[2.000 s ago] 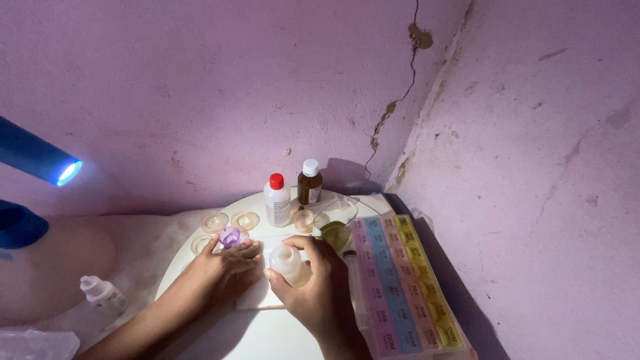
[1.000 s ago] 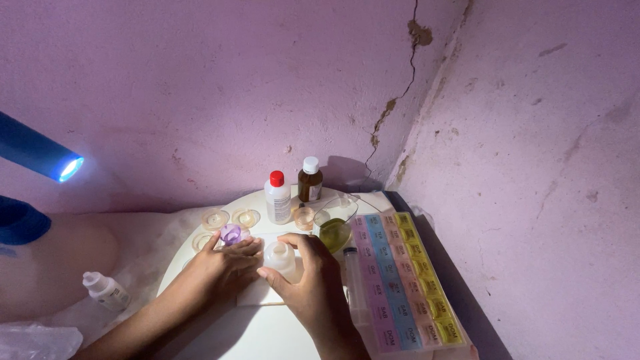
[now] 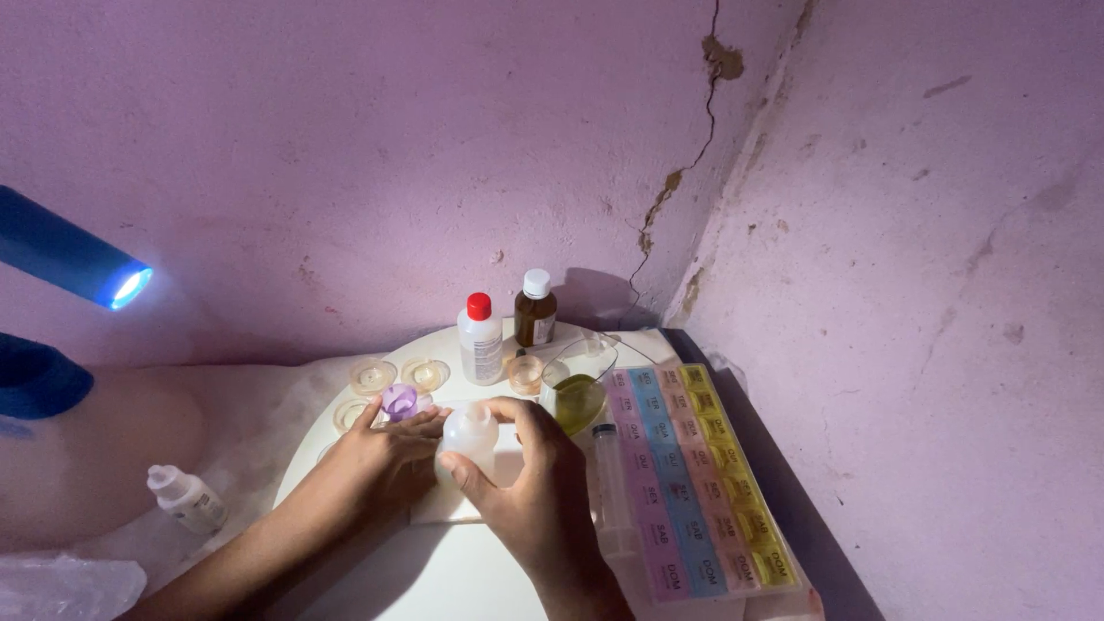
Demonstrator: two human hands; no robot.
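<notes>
My right hand (image 3: 539,483) grips an uncapped translucent white plastic bottle (image 3: 470,435) by its sides, above a white tile or board (image 3: 444,509). My left hand (image 3: 388,457) lies just left of the bottle, fingers pointing toward it; its thumb side touches or nearly touches a small purple cup (image 3: 400,402). Whether those fingers grip anything cannot be made out. Small clear round containers (image 3: 373,376) stand around the purple cup. Behind the hands are a white bottle with a red cap (image 3: 480,345) and a brown bottle with a white cap (image 3: 536,310).
Right of the hands are a clear vessel of greenish liquid (image 3: 578,404), a large syringe (image 3: 609,483) and a multicoloured weekly pill organizer (image 3: 690,483). A dropper bottle (image 3: 188,498) leans at left, near clear plastic (image 3: 69,586). A lit blue flashlight (image 3: 73,250) points inward. Walls stand behind and right.
The uncapped bottle in my right hand was tipped more toward the camera two seconds ago and now looks more upright. My left hand has barely moved.
</notes>
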